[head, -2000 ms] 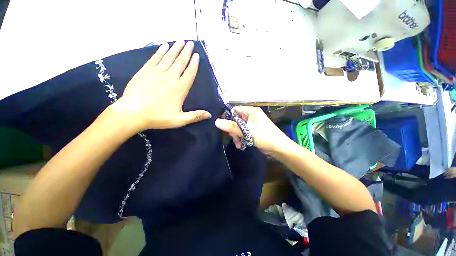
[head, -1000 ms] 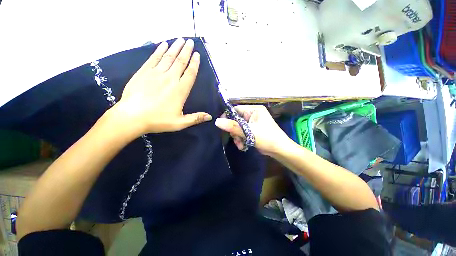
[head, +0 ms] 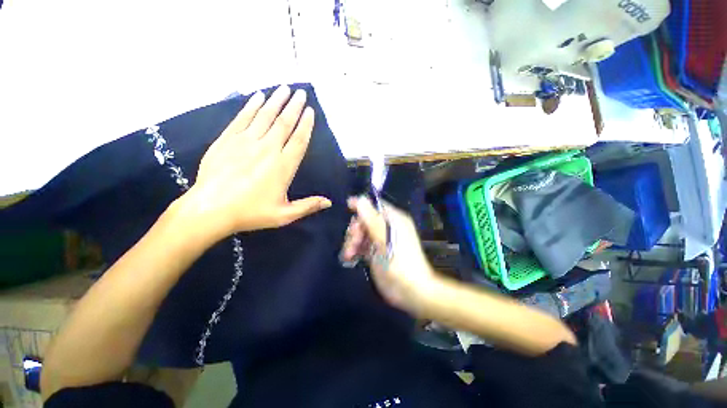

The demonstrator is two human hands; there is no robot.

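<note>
A navy-black garment panel [head: 279,279] lies over the table edge and my lap. A pale vine-like embroidery line [head: 231,279] runs across it. My left hand [head: 251,167] lies flat on the panel, palm down, thumb out to the right, holding nothing. My right hand [head: 391,247] is blurred, just right of the panel's right edge, with its fingers through the handles of the fabric shears [head: 378,179]. The silver blades point up toward the table's edge and look blurred; I cannot tell if they touch the cloth.
A cream sewing machine [head: 578,36] stands at the upper right of the white table [head: 414,96]. A green basket [head: 518,279] with grey cut pieces [head: 566,219] is at the right, near blue bins [head: 638,207]. Cartons [head: 40,311] stand at the lower left.
My right hand and the shears have moved down and slightly right, off the panel's upper right edge; the blades now show. The panel and my left hand sit slightly lower in the picture.
</note>
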